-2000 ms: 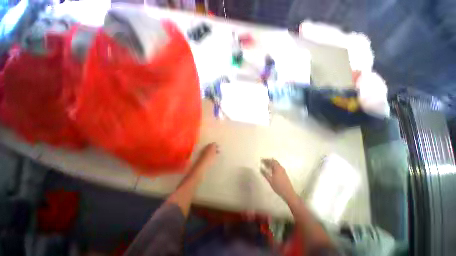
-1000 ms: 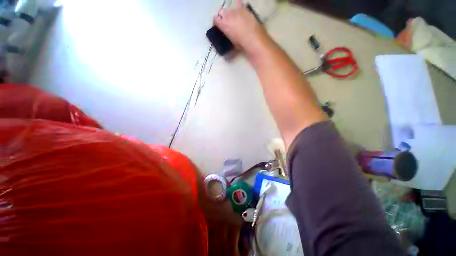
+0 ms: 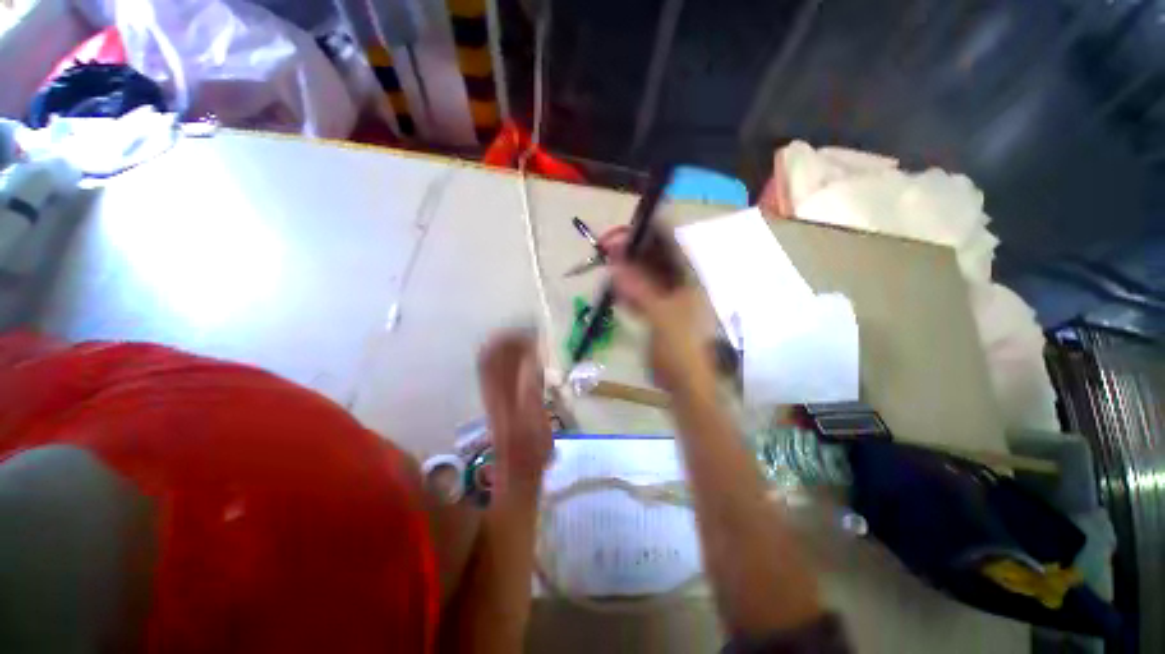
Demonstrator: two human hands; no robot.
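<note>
My right hand is raised over the middle of the table and grips a long, thin black object, probably the smartphone seen near its edge. Both are blurred. My left hand is raised to the left of it, blurred, with nothing visible in it. A clipboard with a written sheet and a blue top edge lies between my forearms. The scissors lie beyond, partly hidden by my right hand.
A large red plastic bag bulges at left. White papers, a black calculator-like device, a clear bag of pale green items and a navy pouch with yellow are at right. A tape roll is beside my left forearm.
My right hand has drawn back from the far part of the table and now holds the black object up. My left hand has come into view. The view has turned.
</note>
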